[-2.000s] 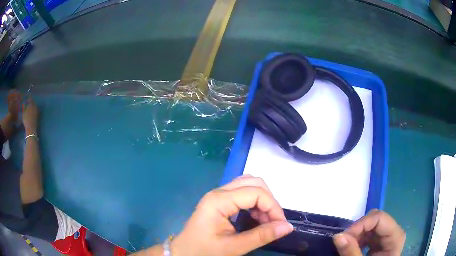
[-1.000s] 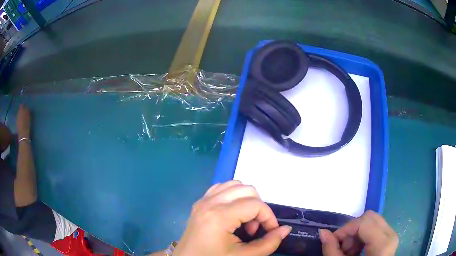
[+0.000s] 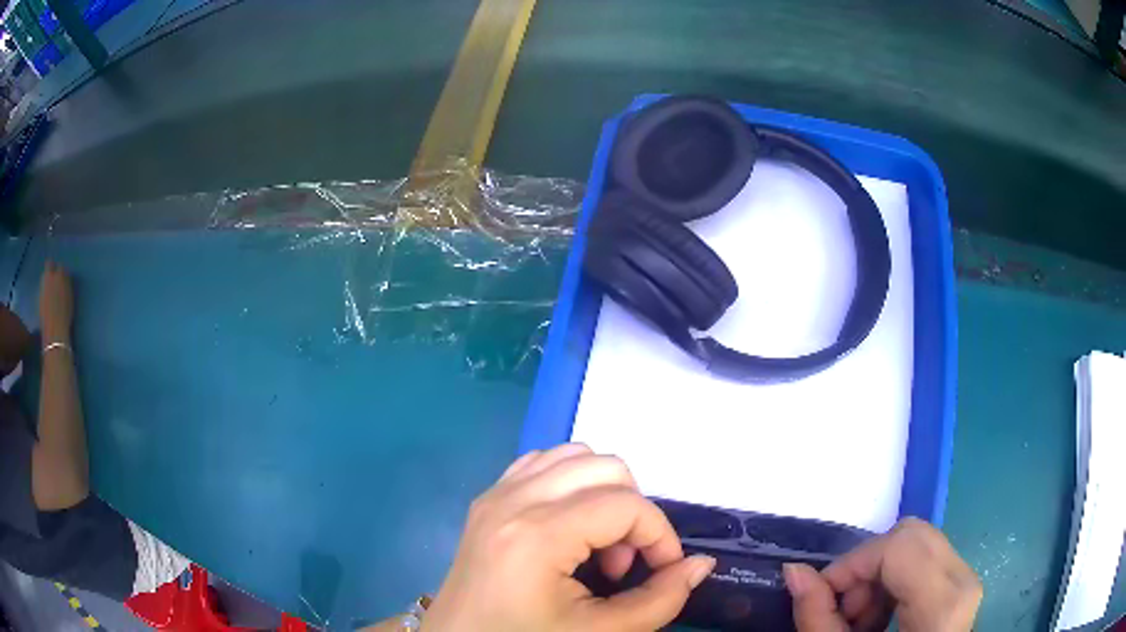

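Observation:
A black printed piece (image 3: 737,606) lies at the near edge of the blue tray (image 3: 935,370), with small pale text on its face and glossy ovals above. My left hand (image 3: 574,543) and my right hand (image 3: 892,583) are at either side of the text, thumbs and fingertips pinched close to the surface. A thin clear film strip (image 3: 748,567) seems to span between the fingertips over the text; it is barely visible. Black over-ear headphones (image 3: 874,266) lie at the tray's far side on a white liner (image 3: 741,451).
A dark green conveyor belt (image 3: 296,111) with yellow-brown tape (image 3: 475,93) runs beyond the teal bench (image 3: 247,407). Wrinkled clear tape (image 3: 463,212) lines the belt edge. White sheets (image 3: 1093,494) are stacked at right. Another person's arm (image 3: 59,420) rests at far left.
My hands have lowered the shiny strip towards the black piece and sit slightly left and closer together. The text now shows between them. The other person's hands have shifted.

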